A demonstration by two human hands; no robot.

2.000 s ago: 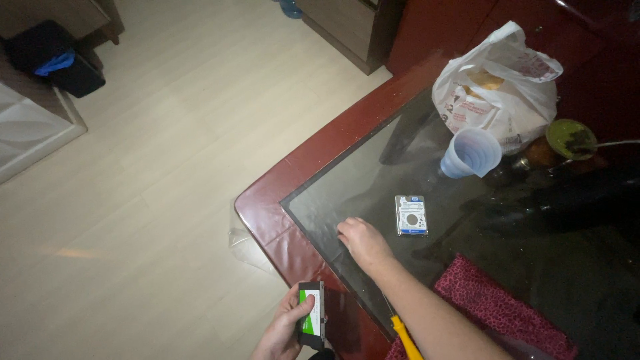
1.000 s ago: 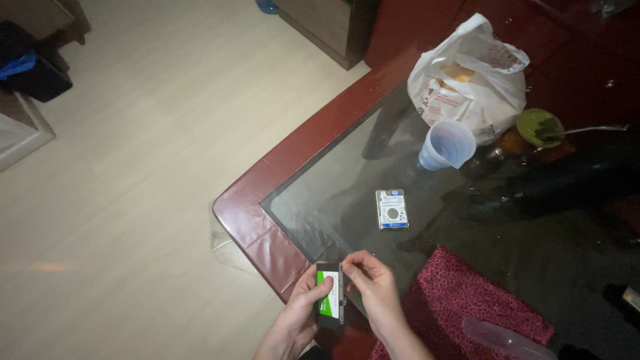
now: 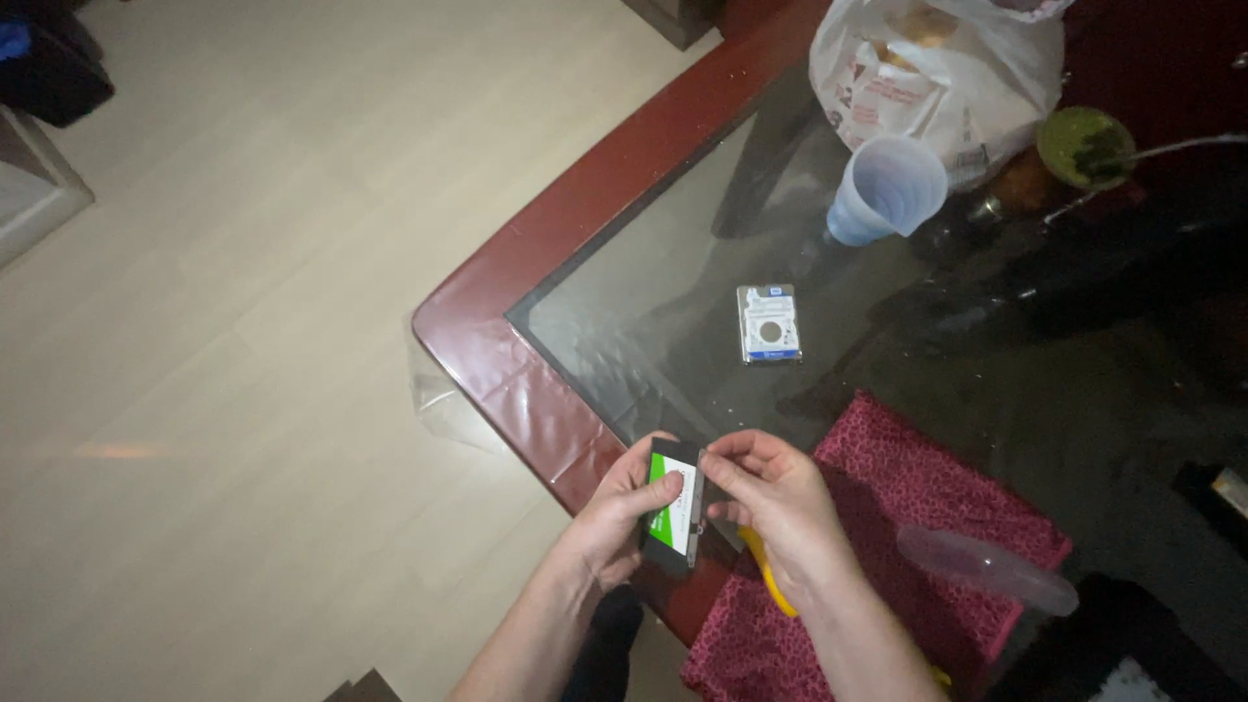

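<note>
My left hand (image 3: 619,507) holds a black solid-state drive (image 3: 671,502) with a green and white label, its thumb on the label. A thin metal bracket lies along the drive's right edge. The fingertips of my right hand (image 3: 765,487) pinch at the upper end of that edge; whether they hold a small part there cannot be told. A yellow-handled tool (image 3: 770,575) lies partly hidden beneath my right hand. Farther up on the table, a 2.5-inch hard drive (image 3: 769,325) with a white and blue label lies flat.
A patterned red cloth (image 3: 936,487) bears a clear plastic piece (image 3: 985,567). A translucent blue cup (image 3: 887,190), a white plastic bag (image 3: 936,88) and a green cup (image 3: 1085,146) with a metal straw stand at the upper right. The table's red edge (image 3: 585,185) runs diagonally, with pale floor beyond.
My right hand has moved from over the tabletop to the drive in my left hand, and its fingertips are now at the drive's edge. The view has shifted somewhat.
</note>
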